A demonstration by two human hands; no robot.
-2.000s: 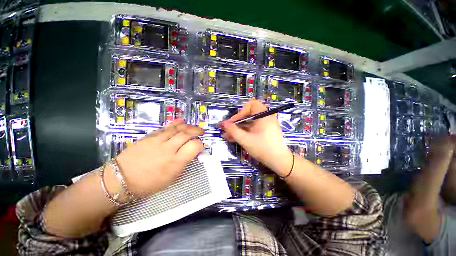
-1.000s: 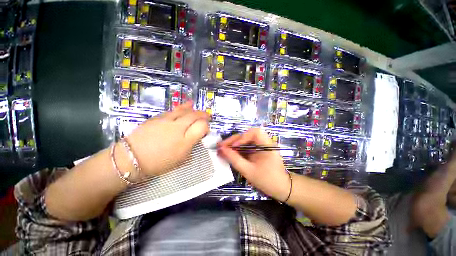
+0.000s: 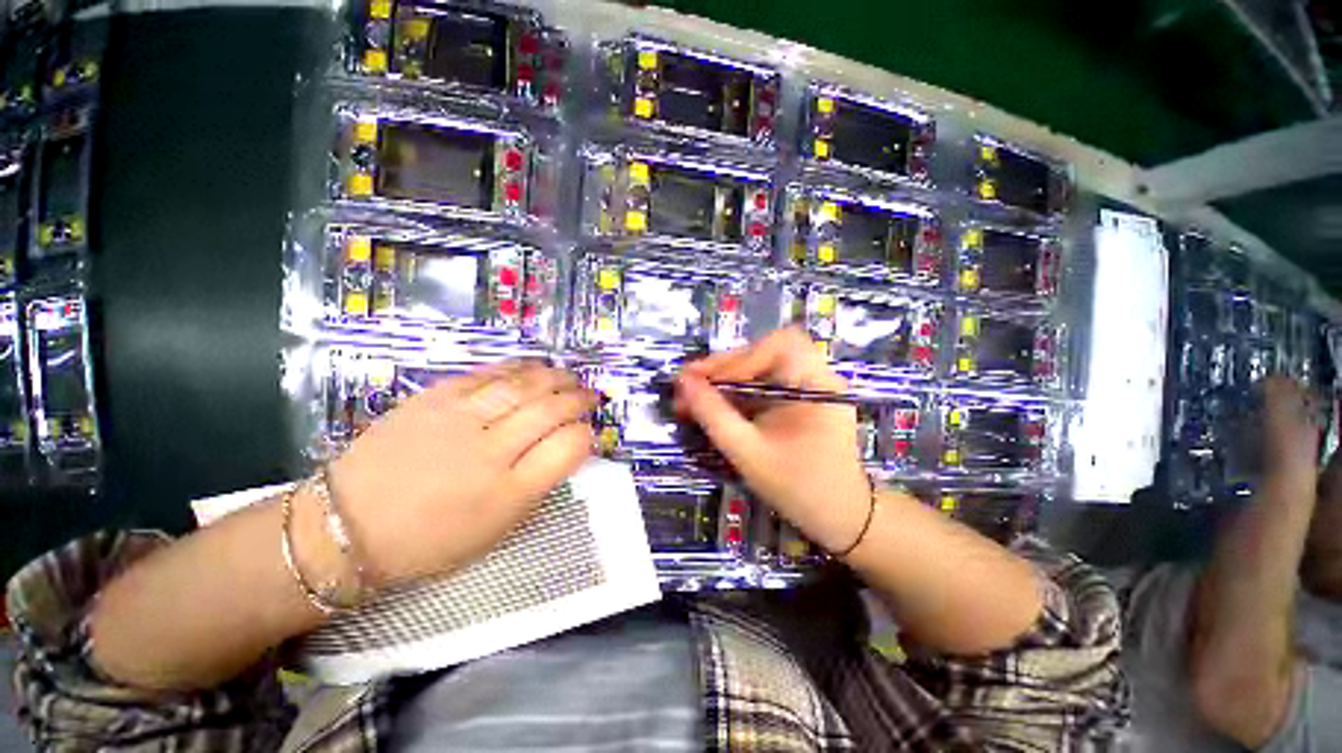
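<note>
My left hand (image 3: 468, 468) lies over the top of the sticker sheet (image 3: 501, 581) and holds it at the near side of the tray; its fingertips reach a module pocket. My right hand (image 3: 780, 419) grips the dark tweezers (image 3: 787, 393), which point left. The tweezer tip is over a glaring pocket in the fourth row and is too small to make out. The clear blister tray (image 3: 571, 147) holds several electronic modules (image 3: 868, 136) with yellow parts at the left end and red parts at the right. Whether a sticker is at the tip cannot be told.
Long white sheets (image 3: 1122, 361) lie right of the tray. More trays stand at the far left (image 3: 59, 191) and far right (image 3: 1229, 324). Another person's arm (image 3: 1251, 544) is at the right edge. A pale rail (image 3: 883, 91) and green belt run behind.
My right hand and the tweezers have moved from the sheet's upper corner up and right to a tray pocket. My left hand and the sheet have shifted slightly left.
</note>
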